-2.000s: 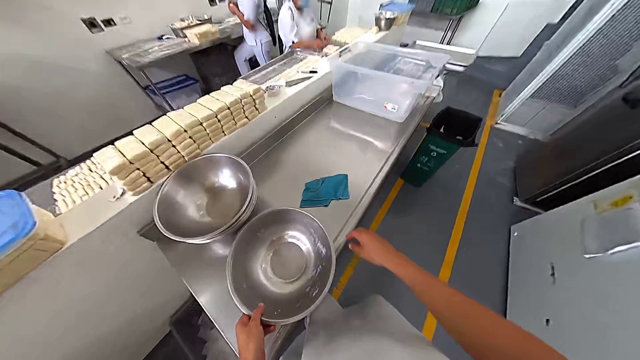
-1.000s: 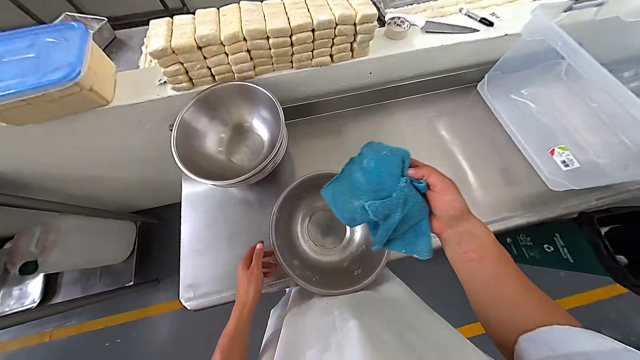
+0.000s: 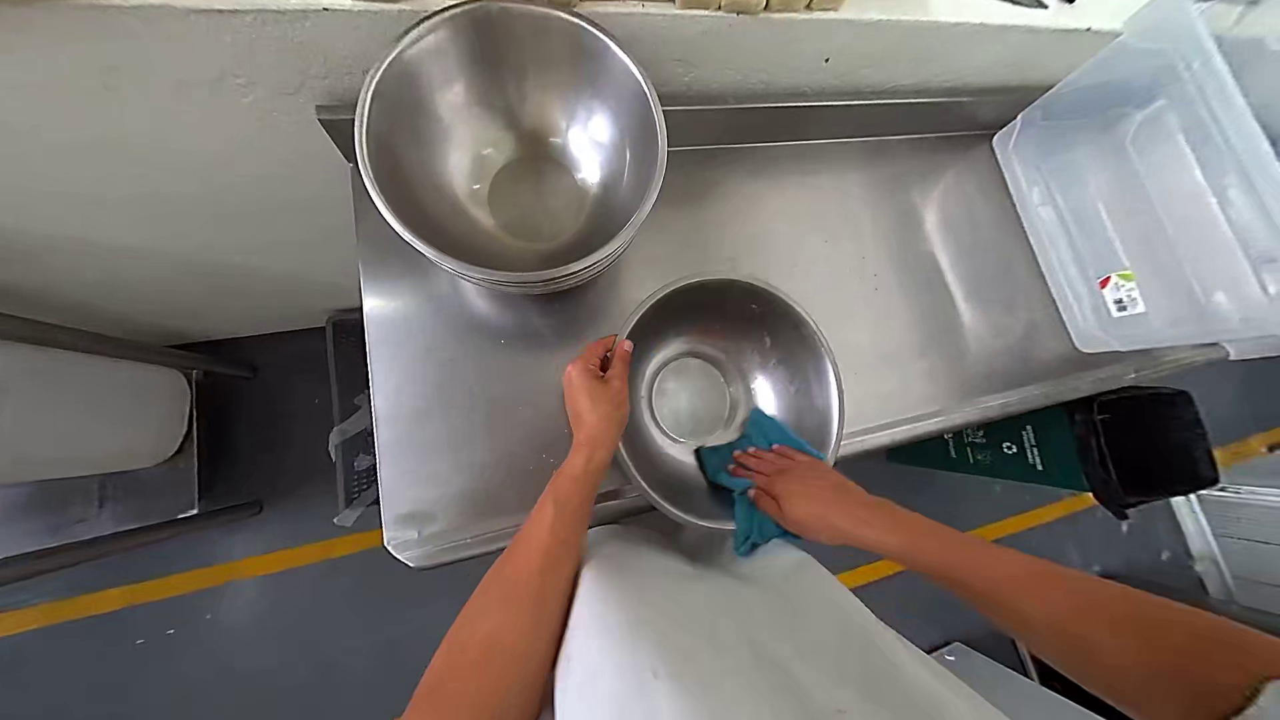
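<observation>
A single stainless steel mixing bowl (image 3: 690, 330) sits at the front edge of the steel table, its inside facing up. My left hand (image 3: 597, 395) grips its left rim, thumb over the edge. My right hand (image 3: 795, 490) presses a teal cloth (image 3: 775, 435) against the lower right inner wall; part of the cloth hangs over the rim by the white apron (image 3: 700, 620). Behind and to the left stands a stack of larger steel bowls (image 3: 535, 200), close to the single bowl.
The steel table (image 3: 820, 230) has a raised back edge along the wall. A clear plastic bin (image 3: 1170, 200) stands at its right end. Below it is a green waste bin with a black liner (image 3: 1150, 450). A black crate (image 3: 350, 420) is low at the left.
My right hand picked up the teal cloth from the table, held it over the bowl, and now has it against the inside. My left hand is back on the bowl's rim. The view has turned further down.
</observation>
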